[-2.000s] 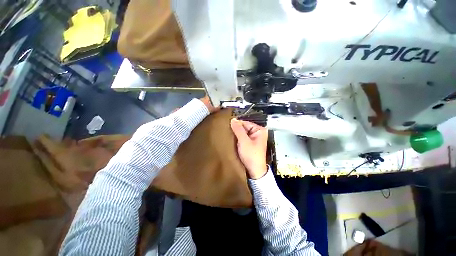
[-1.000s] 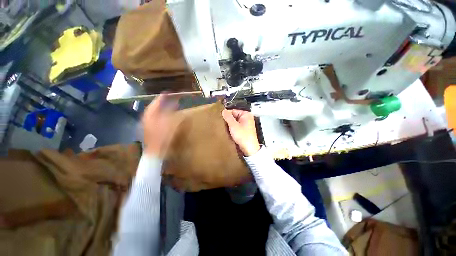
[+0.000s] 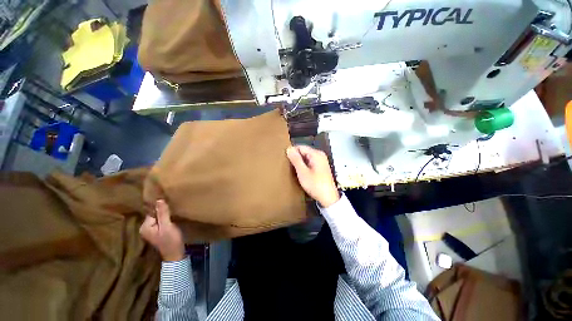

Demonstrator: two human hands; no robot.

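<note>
The tan-brown cloth piece [image 3: 229, 166] is spread in front of me, its upper right corner at the needle area [image 3: 307, 69] of the white sewing machine [image 3: 414, 47]. My right hand [image 3: 312, 172] pinches the cloth's right edge just below the narrow arm of the machine. My left hand [image 3: 163, 231] grips the cloth's lower left part, thumb on top, beside the large crumpled brown heap [image 3: 94, 232]. The fingers under the cloth are hidden.
A brown stack [image 3: 188, 44] lies on the small side table [image 3: 147, 100] at the top. Yellow pieces [image 3: 94, 53] lie over a blue bin at upper left. A green round knob [image 3: 494, 120] is right of the bed. More brown cloth [image 3: 480, 294] is at lower right.
My left hand has moved from near the needle down to the cloth's lower left. My right hand has slid slightly down the edge. The cloth is now spread flatter and wider.
</note>
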